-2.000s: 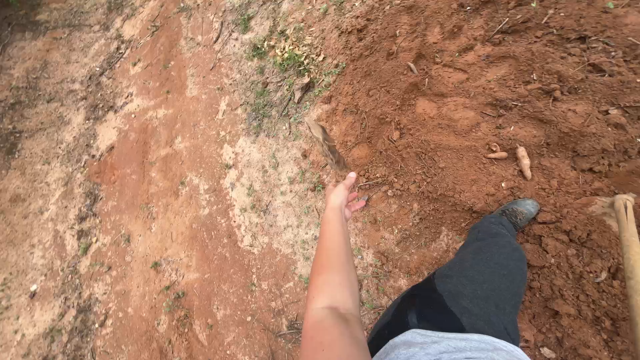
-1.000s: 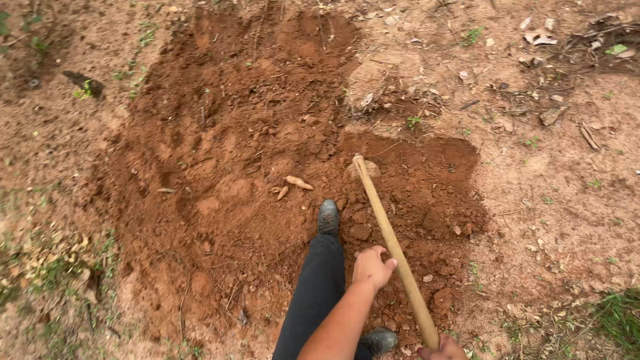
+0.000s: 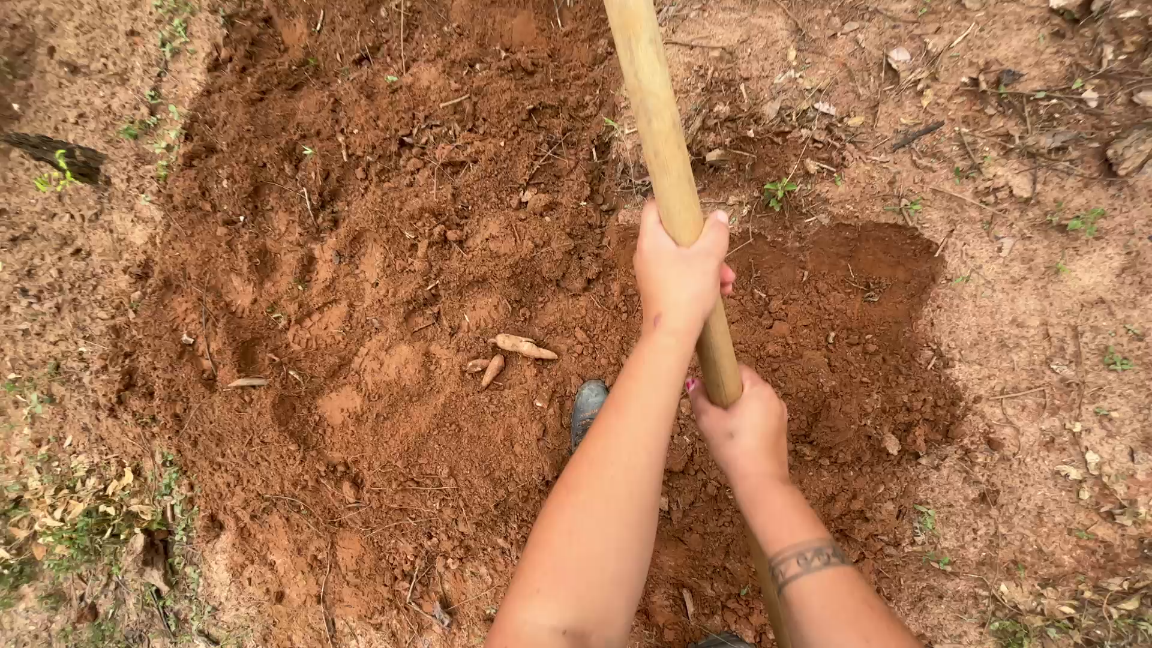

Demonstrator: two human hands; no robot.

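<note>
My left hand is wrapped around a long wooden tool handle, which rises past the top edge of the view. Below it, my right hand grips the same handle, which continues down under the right forearm. The head of the tool is out of view. To the left of my hands, several pale tuberous roots lie close together on the loose red soil.
A boot stands on the soil beside my left forearm. Dug, darker soil lies right of the handle. A dark piece of wood is at the upper left, and dry leaves with small weeds are at the lower left.
My left hand, open beside the handle one second ago, has closed around it. The handle has been raised, and its far end has left the view. The view has swung over since two seconds ago.
</note>
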